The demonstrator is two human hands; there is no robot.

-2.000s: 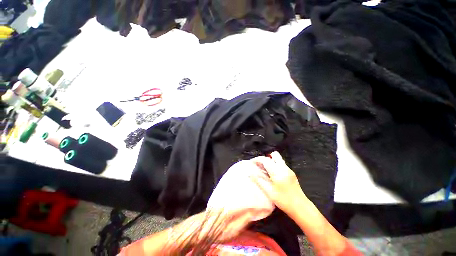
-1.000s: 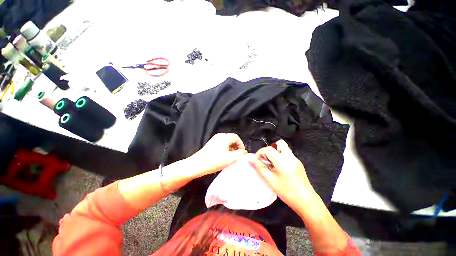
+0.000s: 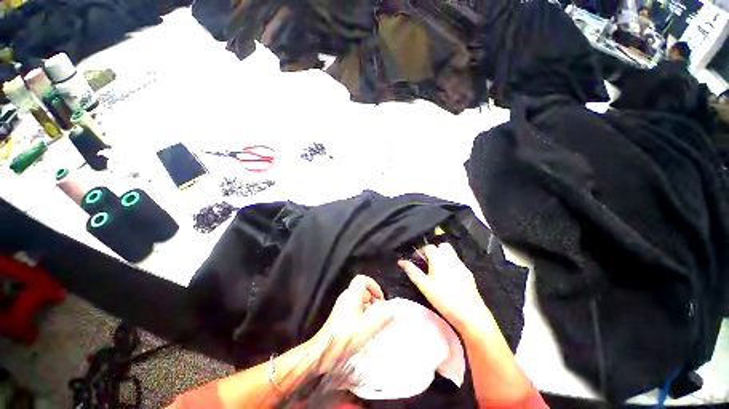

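Observation:
A black garment (image 3: 320, 240) lies over the table's front edge and my lap. A white curved pad (image 3: 412, 351) lies at its near side, below my hands. My left hand (image 3: 352, 311) has thumb and fingers pinched together at the pad's upper left edge, on pad and dark cloth. My right hand (image 3: 436, 275) is farther forward on the garment, fingers bent down into its dark folds. A small yellowish spot shows just beyond its fingertips. No needle can be made out, and what the right fingertips touch is hidden or blurred.
The white table (image 3: 320, 120) bears red-handled scissors (image 3: 256, 157), a phone (image 3: 182, 165), small dark heaps (image 3: 214, 216), black thread cones (image 3: 132, 228) and slimmer spools (image 3: 60, 108). Dark coats (image 3: 591, 224) lie right, brown-black garments (image 3: 400, 48) at the back. A red crate (image 3: 28, 299) stands lower left.
My right hand has moved forward off the pad onto the dark cloth. My left hand came off the pad's left side to its upper edge. The camera view has also shifted.

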